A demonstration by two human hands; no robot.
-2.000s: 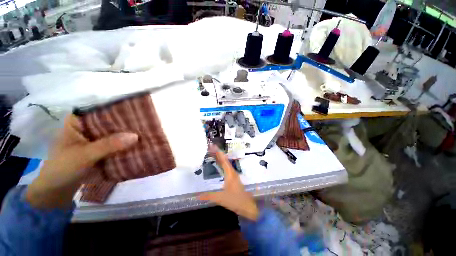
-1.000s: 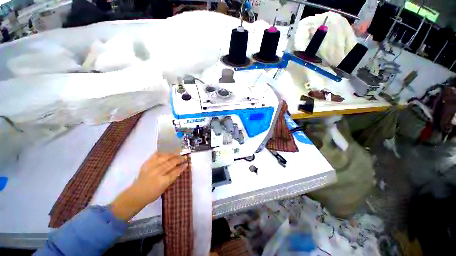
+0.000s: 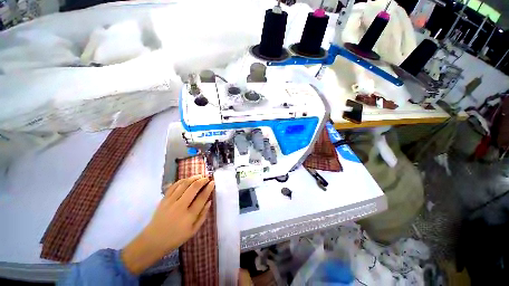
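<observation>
A reddish-brown plaid strip (image 3: 200, 251) runs from the bottom edge of the picture up to the presser foot (image 3: 219, 157) of the white overlock machine (image 3: 251, 111). White wadding (image 3: 227, 223) lies along its right side. The strip's far end (image 3: 191, 166) shows on the plate left of the needle area. My left hand (image 3: 170, 220) lies palm down on the strip, fingertips just in front of the foot, fingers slightly apart; its thumb is hidden. A bit of my right hand (image 3: 244, 277) shows at the bottom edge beside the wadding, mostly cut off.
Another plaid strip (image 3: 95, 190) lies diagonally on the table at left. White wadding sheets (image 3: 72, 95) are heaped behind it. Snips (image 3: 318, 179) and a small plaid piece (image 3: 325, 152) lie right of the machine. Black thread cones (image 3: 273, 33) stand behind. Offcuts (image 3: 357, 257) cover the floor.
The hands first held plaid and wadding up before the machine; now they lie at the foot. Since one second ago, the plaid end has come into view beyond my left fingers. My right hand's edge has appeared.
</observation>
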